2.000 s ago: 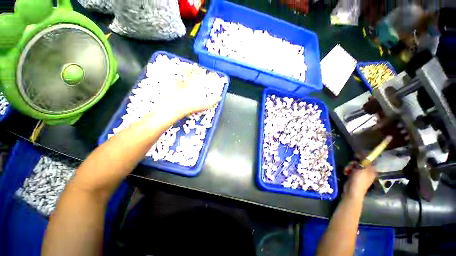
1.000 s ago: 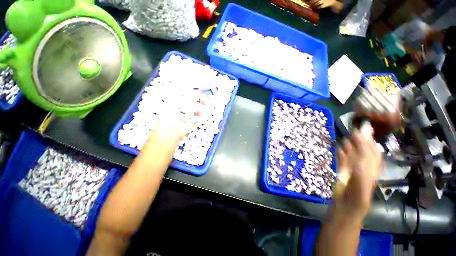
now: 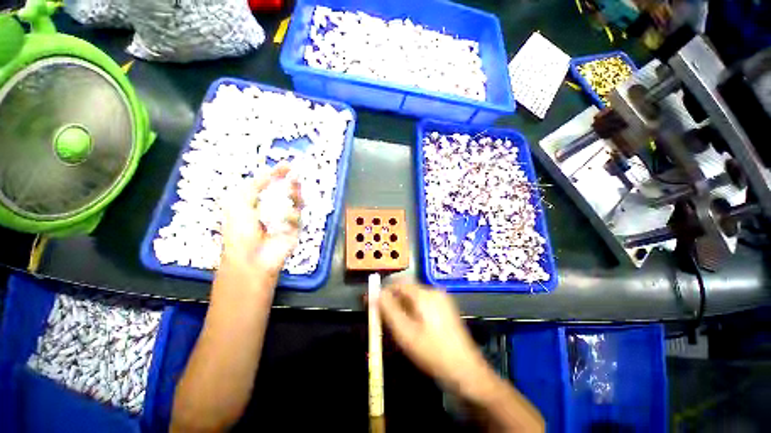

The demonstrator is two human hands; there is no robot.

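The reddish-brown fixture block (image 3: 376, 239) lies on the bench between the two trays, its nine round holes facing up. Its pale yellow handle (image 3: 375, 347) points toward me past the bench edge. My left hand (image 3: 269, 221) is palm up over the left parts tray (image 3: 331, 228), fingers curled around a small heap of white plastic housings (image 3: 277, 203). My right hand (image 3: 414, 317) is blurred, beside the handle just below the block; whether it touches the handle or holds anything is unclear. The right parts tray (image 3: 485, 211) holds mixed whitish and brownish insert pieces.
The silver bench press (image 3: 676, 161) stands at the right. A rear blue bin (image 3: 397, 97), dotted white card (image 3: 538, 74) and small brass parts tray (image 3: 605, 76) stand behind. A green desk fan (image 3: 73, 139) is at the left. Blue bins (image 3: 156, 355) sit below the bench edge.
The fixture has moved from the press at the right to the bench between the trays. My right hand has come left with it. My left hand has turned palm up with white housings in it.
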